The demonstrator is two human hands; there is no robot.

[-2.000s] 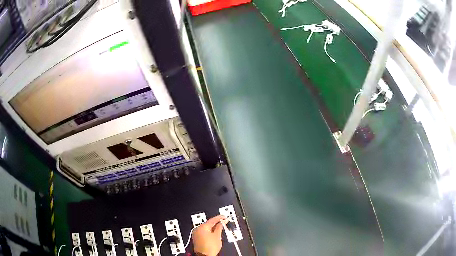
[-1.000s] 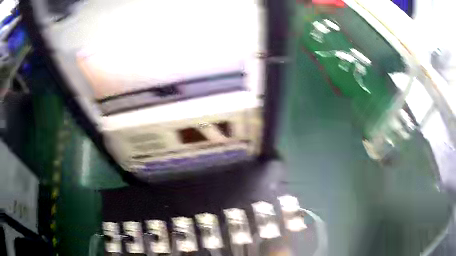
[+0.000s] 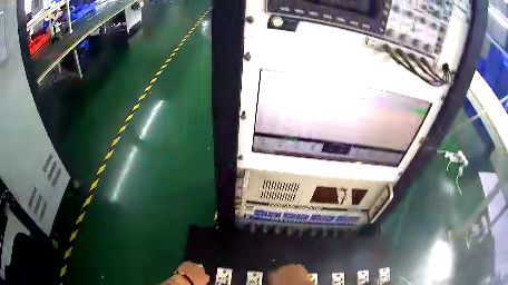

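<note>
White test sockets [image 3: 254, 277] stand in a row along the front of the black shelf [image 3: 328, 247], cut off by the bottom edge. My left hand [image 3: 189, 274] is at the left end of the row, partly over the leftmost socket. My right hand [image 3: 292, 274] is over the middle of the row and hides part of it. Both hands are cut off by the bottom edge and blurred. Their fingertips and anything in them cannot be made out.
The monitor [image 3: 340, 119] is pale, with a small green mark at its upper right. Below it is a beige industrial computer [image 3: 312, 195]; above it is an oscilloscope [image 3: 334, 11] with dark cables. Yellow-black floor tape [image 3: 128, 119] runs left. White cords [image 3: 457, 160] lie at right.
My view has swung left, so the rack now stands at centre right and the left floor shows. A hand was at the rightmost socket; two hands now show at the left end and middle.
</note>
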